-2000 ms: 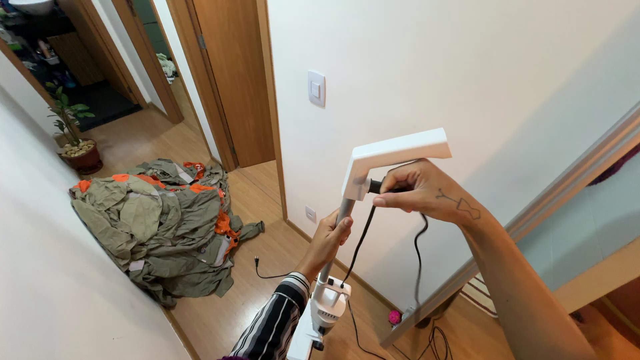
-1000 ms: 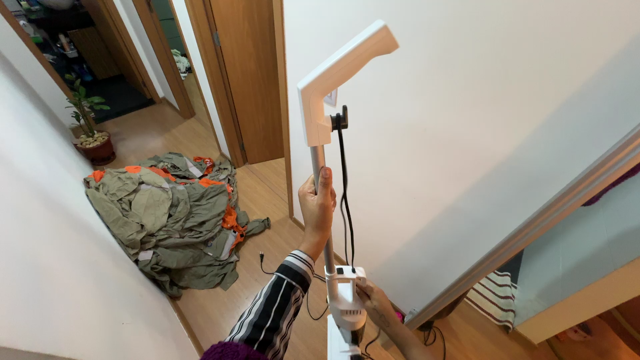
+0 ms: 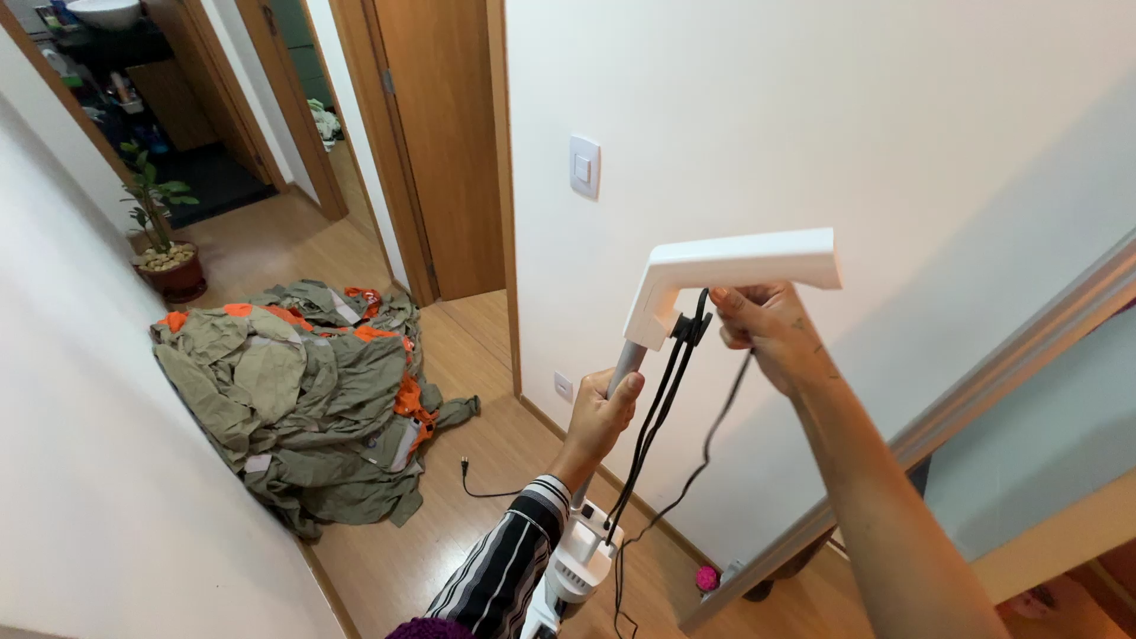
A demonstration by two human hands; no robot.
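Note:
My left hand is closed around the grey tube of a white stick vacuum cleaner, below its angled handle. Under that handle, my right hand pinches the black power cord. Loops of the cord pass over the black cord hook at the handle's base and run down to the lower hook by the motor body. More cord hangs loose from my right hand. The plug lies on the wooden floor to the left. The vacuum's lower end is out of view.
A heap of olive-green and orange cloth lies on the floor at left, near a potted plant. Ahead are a wooden door and a white wall with a switch. A leaning framed mirror stands at right, a pink ball beside its base.
My right hand has risen from beside the motor body to the handle, bringing cord up with it. The handle has tilted to the right. More cord strands now run between the hooks.

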